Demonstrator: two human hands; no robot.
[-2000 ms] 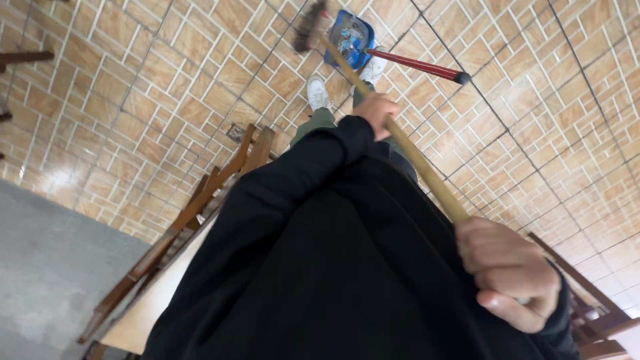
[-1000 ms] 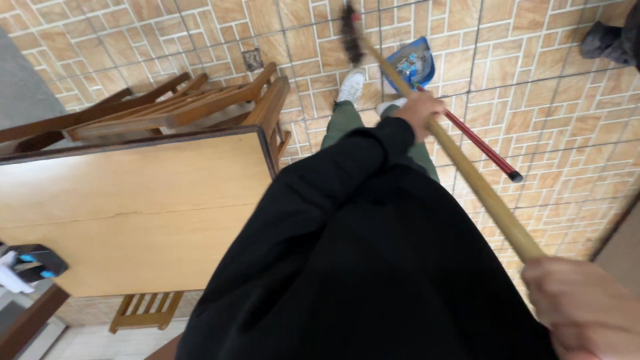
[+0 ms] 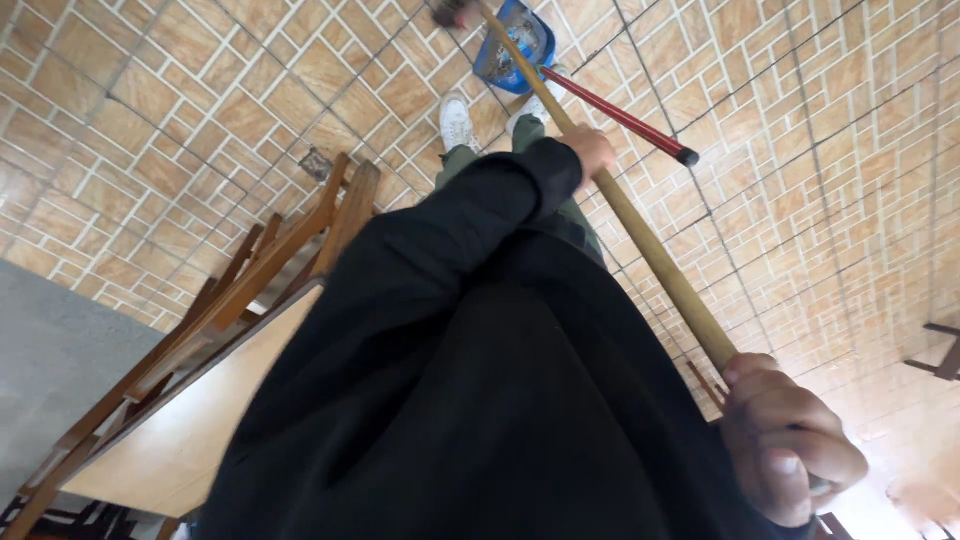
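Observation:
A broom with a wooden handle [image 3: 660, 270] runs slantwise across the view; its dark bristle head [image 3: 452, 11] is at the top edge, left of the dustpan and partly cut off. My left hand [image 3: 589, 154] is closed around the handle's middle. At the upper end of the handle, lower right, my right hand [image 3: 787, 439] grips it. A blue dustpan [image 3: 495, 64] with grey litter in it lies on the floor near my shoes. Its red stick [image 3: 619, 116] with a black end cap points to the right, touched by neither hand.
At the lower left stand wooden chairs [image 3: 262, 270] against a light-topped table [image 3: 202, 420]. My white shoes [image 3: 456, 124] are on the tiled floor [image 3: 262, 82], just below the dustpan. A floor drain [image 3: 315, 163] lies near the chairs. More dark furniture [image 3: 946, 360] is at the right edge.
The view has turned since one second ago, so less of the table shows, and the other person's foot seen at the right is out of view. Both hands stay on the broom handle.

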